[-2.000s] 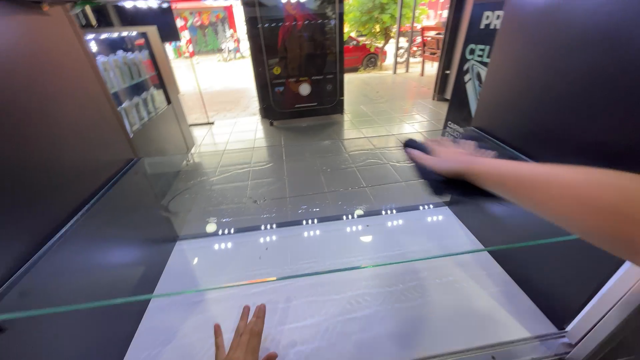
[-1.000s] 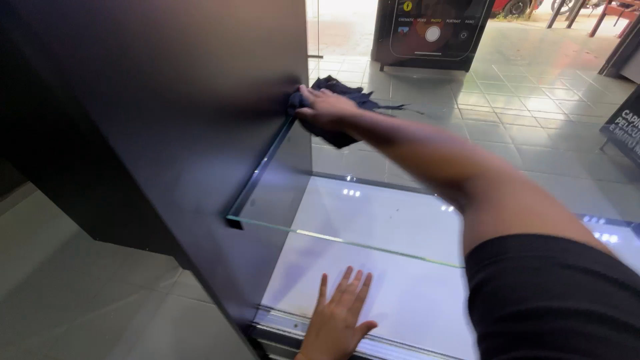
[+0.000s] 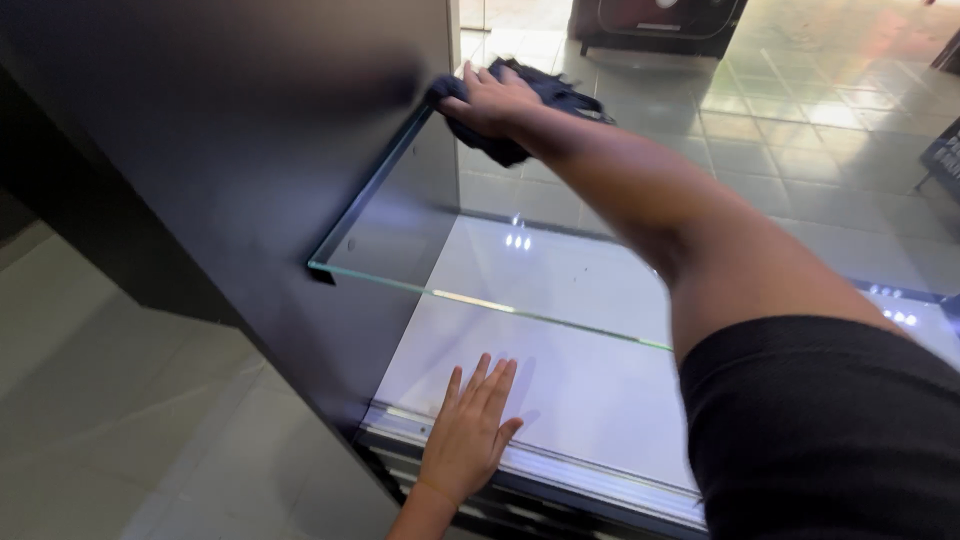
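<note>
My right hand (image 3: 491,101) presses on a dark cloth (image 3: 547,90) at the far left corner of the glass shelf (image 3: 480,301), beside the dark side panel. The arm reaches across the shelf from the right, in a black sleeve. My left hand (image 3: 469,427) rests with fingers spread and holds nothing. It lies at the near edge of the white base panel (image 3: 577,382), by the metal sliding track, below the front edge of the shelf.
The dark side panel (image 3: 262,150) of the display case rises on the left. A black bracket (image 3: 322,276) sits under the shelf's corner. Beyond are floor tiles and a black display stand (image 3: 660,26). A dark sign with writing (image 3: 943,161) stands at the right edge.
The view has swung left. My right hand, with the cloth, has gone from the right side of the case to the far left corner. My left hand remains low over the base.
</note>
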